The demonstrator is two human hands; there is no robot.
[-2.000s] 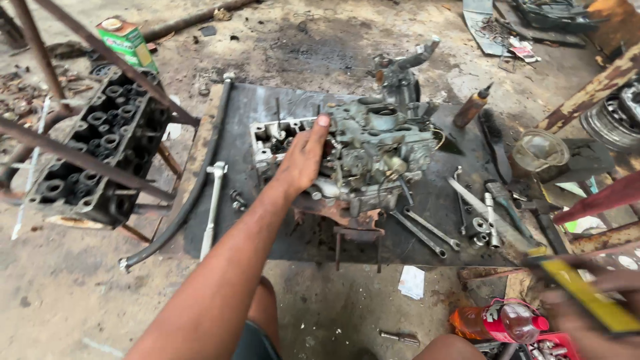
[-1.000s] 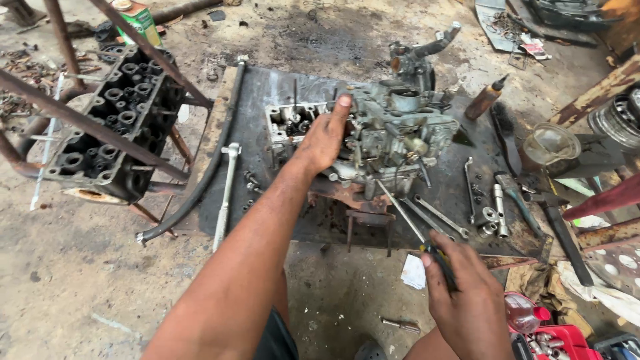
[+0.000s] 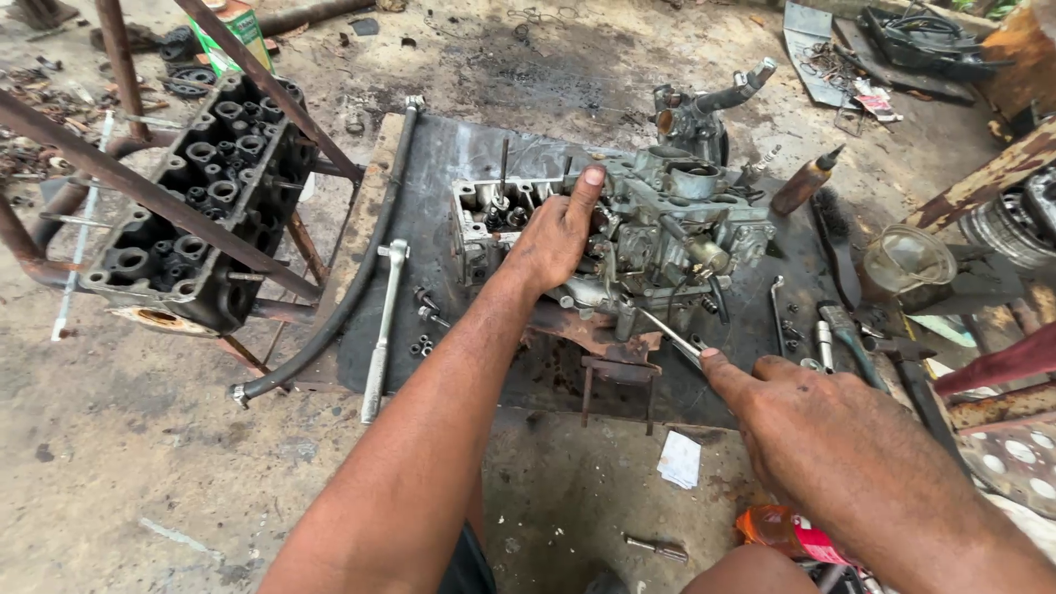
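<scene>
A metal carburetor (image 3: 693, 190) sits with its manifold on the right part of a cylinder head (image 3: 478, 239), on a dark board. My left hand (image 3: 557, 231) rests against the carburetor's left side, thumb up; its fingers are mostly hidden behind the parts. My right hand (image 3: 808, 412) is closed around a screwdriver, whose handle the hand hides. The screwdriver's shaft (image 3: 672, 337) points up and left, its tip at the lower front edge of the assembly near a small fitting. A brown metal gasket or shield (image 3: 586, 326) juts out below.
A ratchet (image 3: 386, 330) and a black hose (image 3: 363, 289) lie left on the board. Another cylinder head (image 3: 198, 198) rests in a rusty frame. At right are a brush (image 3: 835, 239), a wrench (image 3: 776, 318), a hammer (image 3: 916, 371) and a plastic container (image 3: 907, 260). A bottle (image 3: 775, 528) lies below.
My right hand came in from the lower right with the screwdriver and has moved its tip to the lower front of the assembly. My left hand stays on the carburetor's left side.
</scene>
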